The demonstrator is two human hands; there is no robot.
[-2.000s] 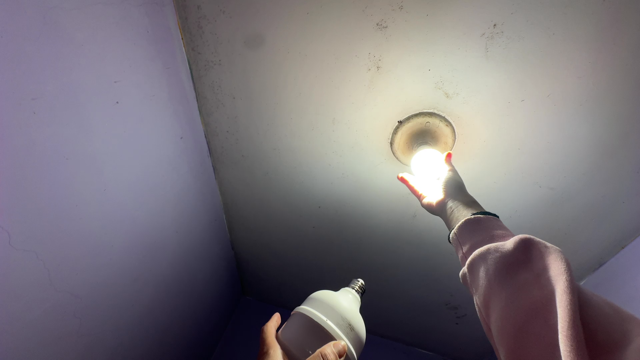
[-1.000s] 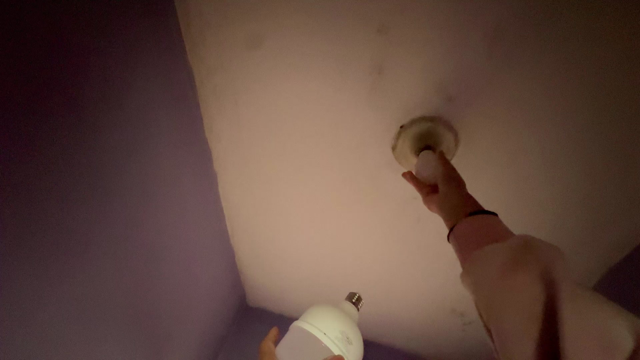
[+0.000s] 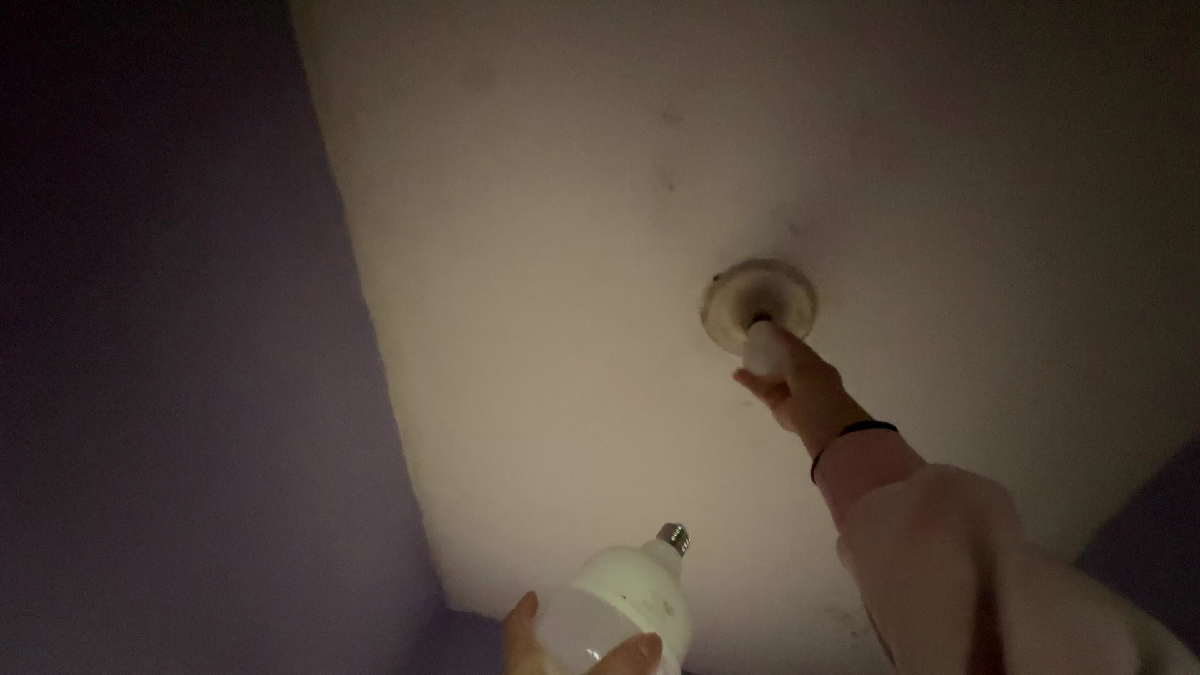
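Overhead, my right hand (image 3: 806, 389) has its fingers around a small white light bulb (image 3: 767, 349), which is unlit. The bulb's base sits at the middle of a round ceiling lamp holder (image 3: 787, 292); how far it is screwed in cannot be told. Low in the view, my left hand (image 3: 586, 647) grips a large white light bulb (image 3: 637, 586) by its wide end, with its metal screw base (image 3: 674, 537) pointing up. Part of the left hand is cut off by the bottom edge.
The pale ceiling (image 3: 544, 328) bears dark spots and stains. A purple wall (image 3: 187, 356) meets it along the left, and another dark wall (image 3: 1148, 553) shows at the lower right. The room is dim.
The small bulb was brightly lit two seconds ago and is now dark, as is the room. My right hand stays at it. The left hand still holds the large bulb.
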